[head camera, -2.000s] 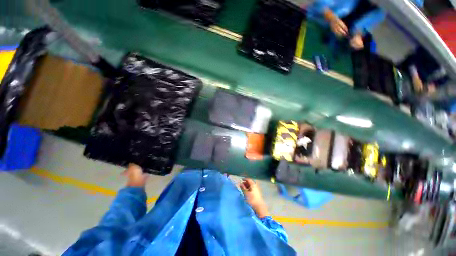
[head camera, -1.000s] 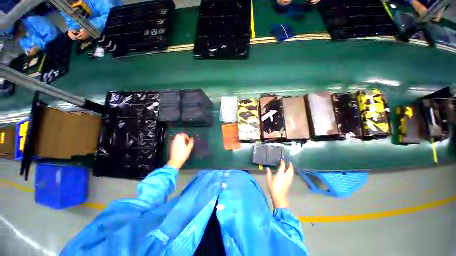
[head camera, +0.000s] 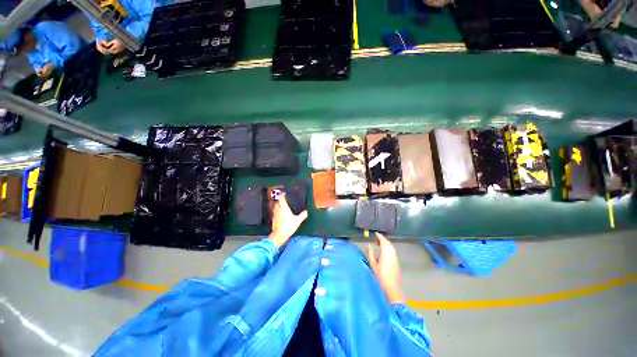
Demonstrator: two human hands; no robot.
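Observation:
My left hand (head camera: pixel 286 223) has its fingertips on a small orange-brown case (head camera: pixel 276 193) with a white block and dark holes, among flat dark grey cases (head camera: pixel 251 206); its thumb is spread to the right. My right hand (head camera: pixel 385 263) is open, palm up, just below a pair of dark grey cases (head camera: pixel 377 215) at the bench's near edge. A stack of orange-brown cases (head camera: pixel 323 189) lies between the hands, with a pale piece (head camera: pixel 321 152) behind it. A larger dark grey group (head camera: pixel 272 147) stands beside a glossy black blister tray (head camera: pixel 183 188).
Yellow camouflage (head camera: pixel 350 166), black patterned (head camera: pixel 383 162), taupe (head camera: pixel 417 164) and silver (head camera: pixel 455 159) stacks run rightwards. A cardboard carton (head camera: pixel 94 183) is at the left, a blue bin (head camera: pixel 87 256) below it. A blue basket (head camera: pixel 475 255) is under the edge. Workers' hands (head camera: pixel 108 47) and trays are opposite.
The view has turned from its earlier tilt. My left hand has moved right from the tray edge onto the grey cases; the orange-brown case now shows at its fingertips. My right hand has dropped slightly.

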